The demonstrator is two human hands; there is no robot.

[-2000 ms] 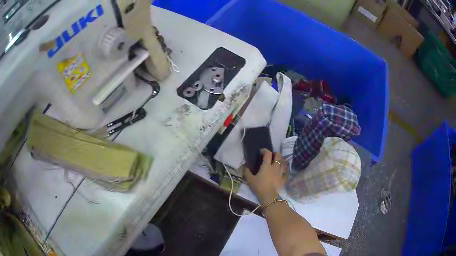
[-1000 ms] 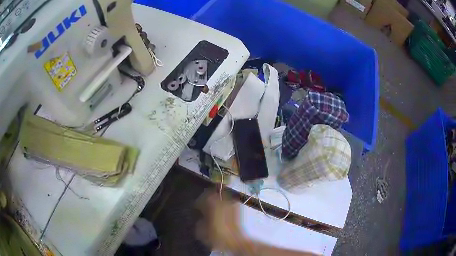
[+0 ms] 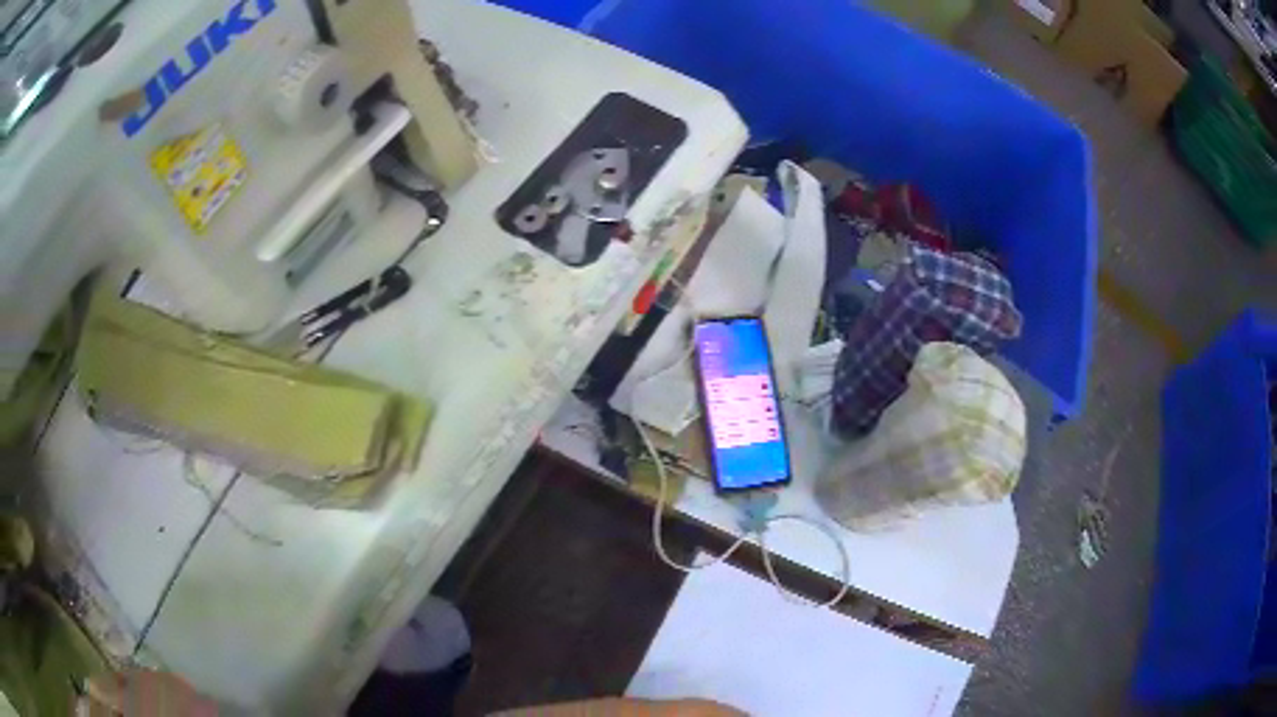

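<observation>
A smartphone (image 3: 744,406) lies face up with its screen lit, a white cable at its lower end. A bundle of folded olive strips (image 3: 238,402) lies on the machine bed at the left. A strip of skin at the bottom edge looks like my right arm or hand (image 3: 623,707), mostly cut off. A blurred patch of skin at the bottom left may be my left hand (image 3: 147,695); its fingers cannot be made out. Neither is seen touching the phone or the bundle.
The white JUKI sewing machine (image 3: 210,154) stands at upper left. Black-handled snips (image 3: 357,305) lie beside it. Right of the phone are a pale plaid bundle (image 3: 931,441) and a dark plaid cloth (image 3: 917,329). A blue bin (image 3: 896,105) of fabric stands behind.
My right hand has left the phone and moved down and left to the bottom edge. The phone's dark screen is now lit. A patch of skin has appeared at bottom left.
</observation>
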